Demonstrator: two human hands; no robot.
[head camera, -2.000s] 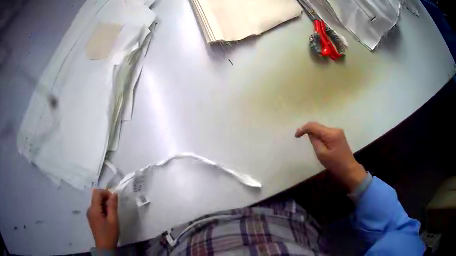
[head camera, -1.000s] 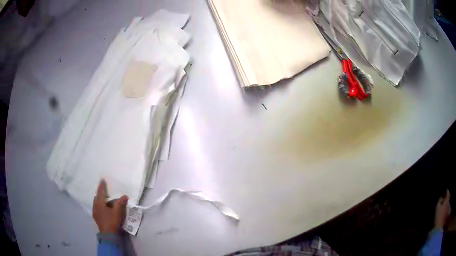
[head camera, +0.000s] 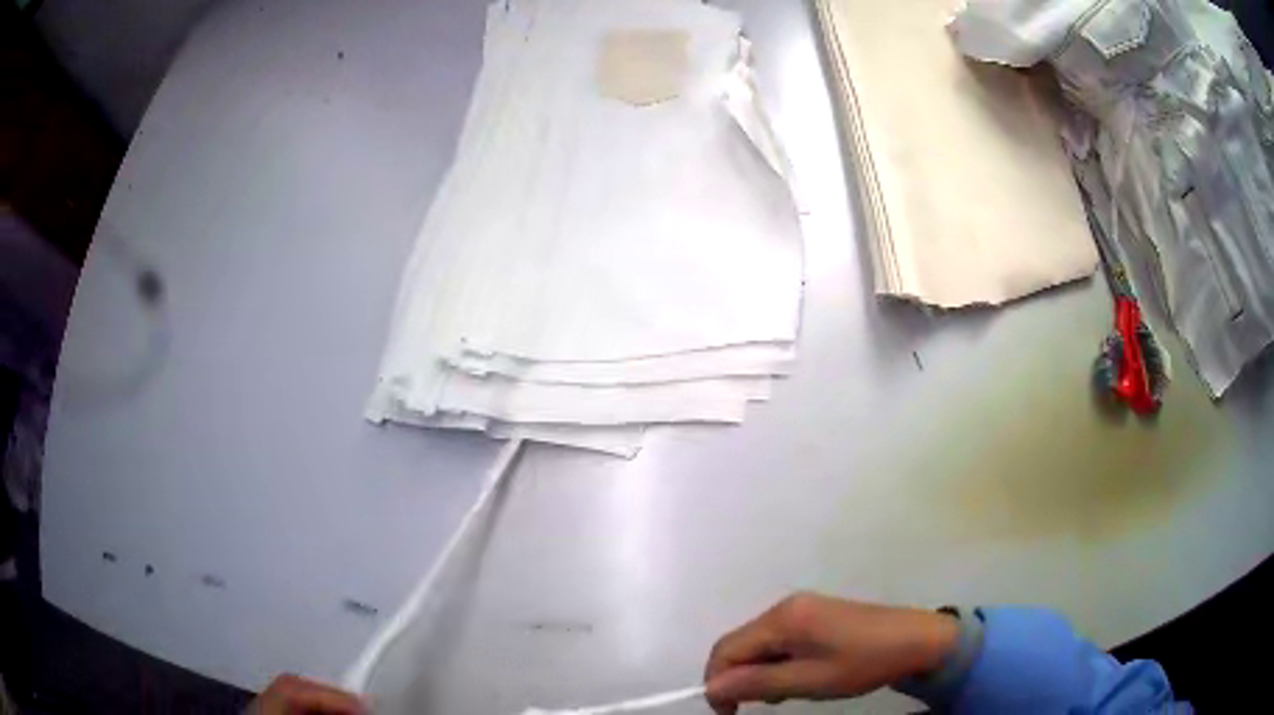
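Note:
A stack of white cut pieces (head camera: 615, 238) lies flat, its layered lower edges fanned out towards me. A small beige piece (head camera: 644, 66) lies on its upper part. A thin white fabric strip (head camera: 444, 559) runs from under the stack's lower edge down to the bottom edge of the picture. My left hand (head camera: 308, 697) is cut off by the bottom edge, beside the strip; its fingers are mostly hidden. My right hand (head camera: 810, 652) is closed on a white strip end at the bottom centre. Whether both lengths are one strip is hidden by the picture's edge.
A cream stack (head camera: 964, 168) lies right of the white pieces. Shears with red handles (head camera: 1135, 356) lie beside it, near crumpled part-sewn white pieces (head camera: 1188, 182) at the far right. The white table (head camera: 224, 349) has a curved edge and a yellowish stain.
The view has shifted, so the stacks appear further right. The white pieces have turned, with their lower edges fanned. My right hand has come in from the right and taken a strip end. The ticket no longer shows.

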